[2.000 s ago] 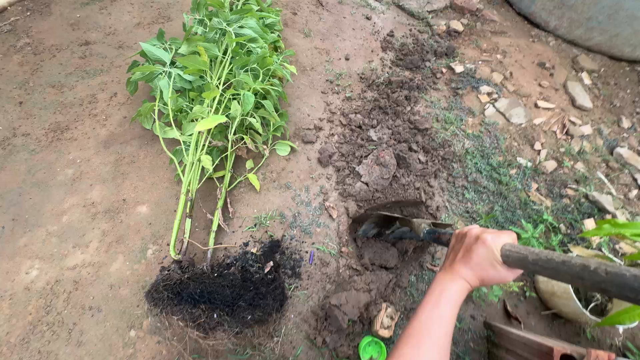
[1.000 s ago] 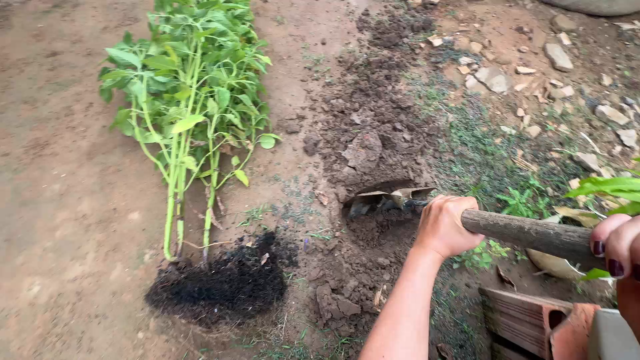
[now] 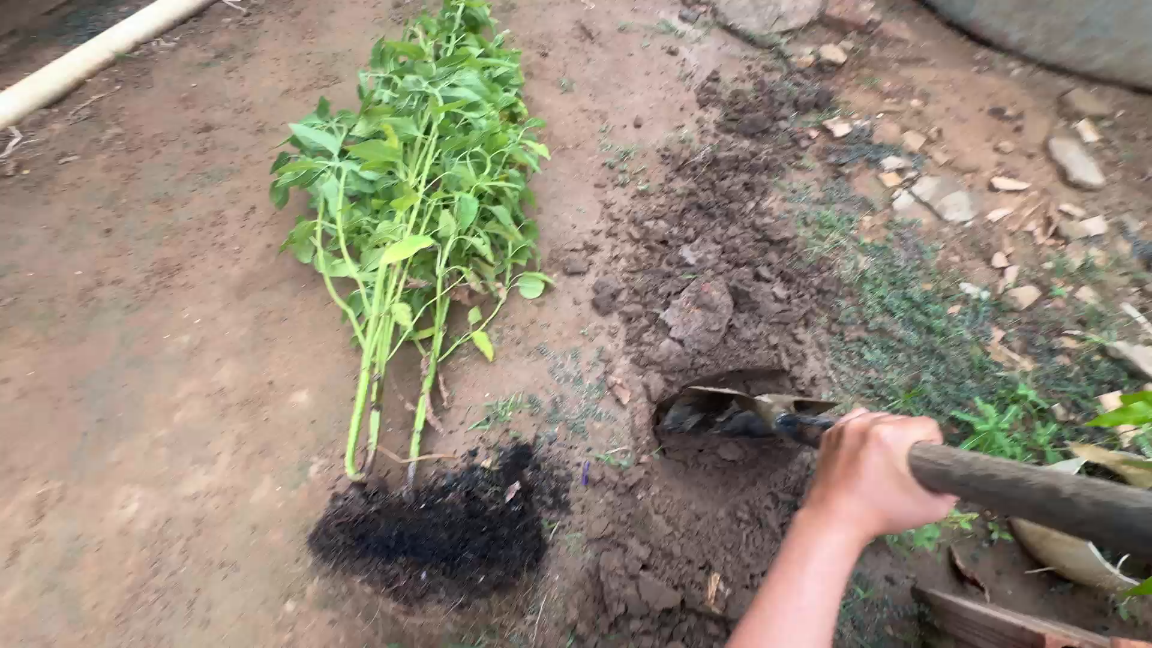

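My left hand (image 3: 873,472) is closed around the wooden handle of a shovel (image 3: 1026,490), just behind its metal socket. The shovel's blade (image 3: 720,416) sits down in a hole (image 3: 765,382) in the brown soil, its tip pointing left. My right hand is out of view, and the handle runs off the right edge. To the left, a leafy green plant (image 3: 423,189) with several stems lies on the ground, its dark root ball (image 3: 441,531) toward the bottom of the view. Loose clods (image 3: 702,310) lie above and below the hole.
A pale pole or pipe (image 3: 90,63) lies at the top left. Stones (image 3: 1075,162) and rubble are scattered at the upper right, below a large grey rounded object (image 3: 1053,31). Low weeds (image 3: 1008,427) grow beside the handle. A reddish-brown block (image 3: 999,621) lies at the bottom right.
My right hand, seen at the right edge a second ago, is now out of view. My left hand stays on the handle and the blade stays in the hole.
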